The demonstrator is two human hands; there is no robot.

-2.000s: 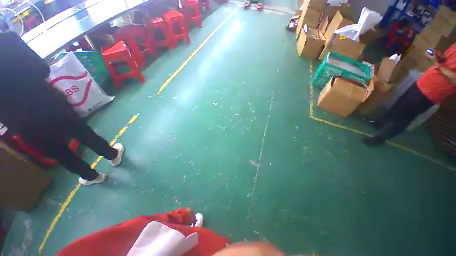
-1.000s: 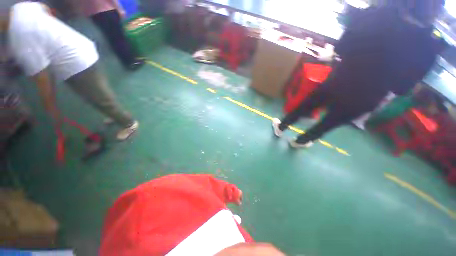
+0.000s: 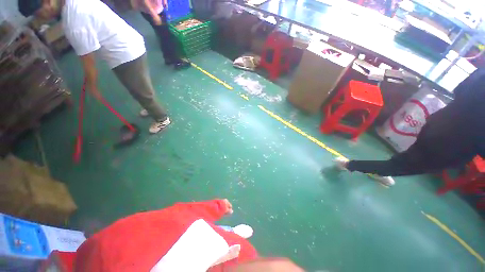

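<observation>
A red sleeve runs across the bottom, and a small part of my left hand (image 3: 228, 206) shows at its cuff. Its fingers are too small and blurred to tell if it holds anything. My right hand is not in view. A white, sheet-like piece (image 3: 194, 248) lies against the red clothing; what it is cannot be told. A white shoe tip (image 3: 243, 230) shows beside it. A blurred skin-coloured shape (image 3: 271, 265) sits at the bottom edge; I cannot tell what it is.
A person in a white shirt (image 3: 114, 34) bends over a red-handled tool (image 3: 80, 127). A dark-clothed person (image 3: 452, 133) stands right. Red stools (image 3: 364, 94) and a carton (image 3: 319, 77) line the bench (image 3: 340, 29). A brown carton (image 3: 40, 191) and blue-white box (image 3: 26, 239) lie left.
The view has swung left, away from the aisle and the cartons at right. Since a second ago, the white-shirted and dark-clothed people have shifted right in view, and the blue-white box shows more.
</observation>
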